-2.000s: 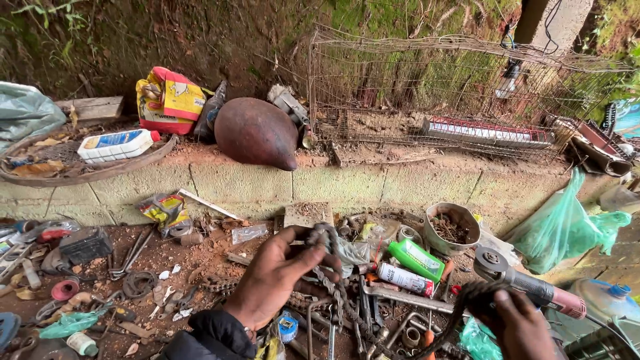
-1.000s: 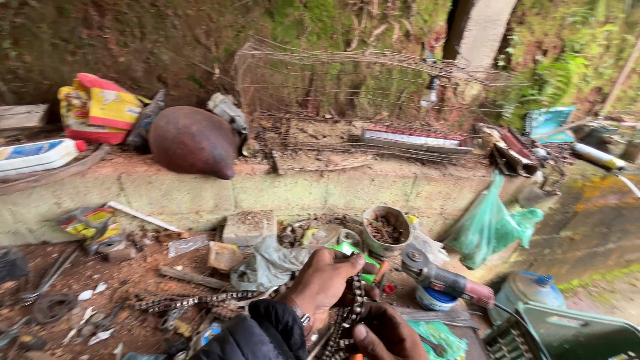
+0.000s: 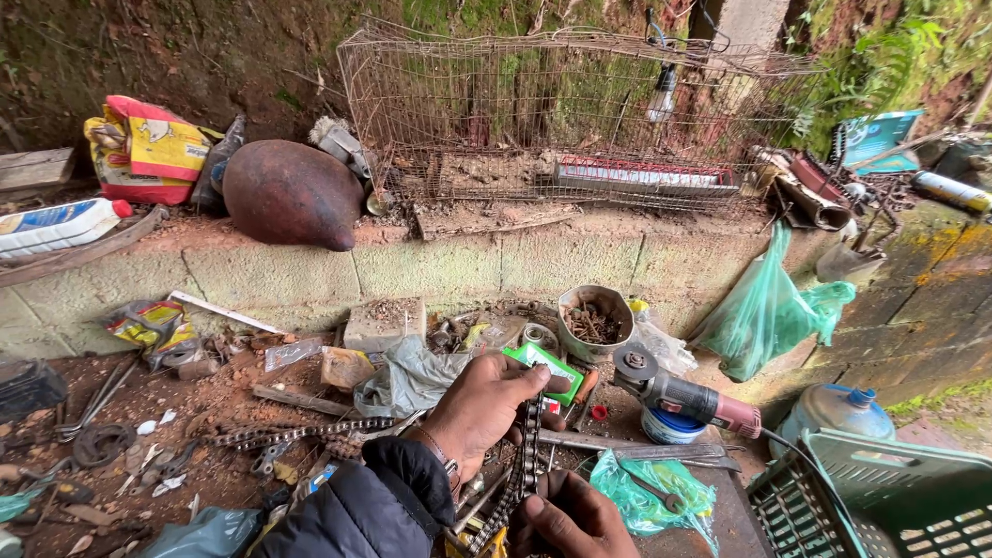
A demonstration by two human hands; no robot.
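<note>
A steel roller chain (image 3: 527,449) hangs between my hands at the lower middle of the view. My left hand (image 3: 488,407) pinches its upper end between thumb and fingers. Below and to the right, my right hand (image 3: 570,515) holds the same chain lower down, with the thumb against its links. The chain's lower part runs down to the left past tools on the cluttered surface. Another length of chain (image 3: 310,432) lies to the left, partly hidden by my left sleeve. Behind my left hand are a green plastic bottle (image 3: 546,370) and a grey plastic bag (image 3: 411,376).
An angle grinder (image 3: 686,394) rests on a blue-lidded tub (image 3: 673,426) at right. Near it are a bowl of rusty screws (image 3: 595,324), a wrench (image 3: 651,494) on a green bag, and a green crate (image 3: 899,477). A wire cage (image 3: 542,116) stands on the block ledge.
Two seconds ago my hands were wide apart; now they are close together on the chain. Since one second ago my left hand has risen above the right, stretching the chain between them.
</note>
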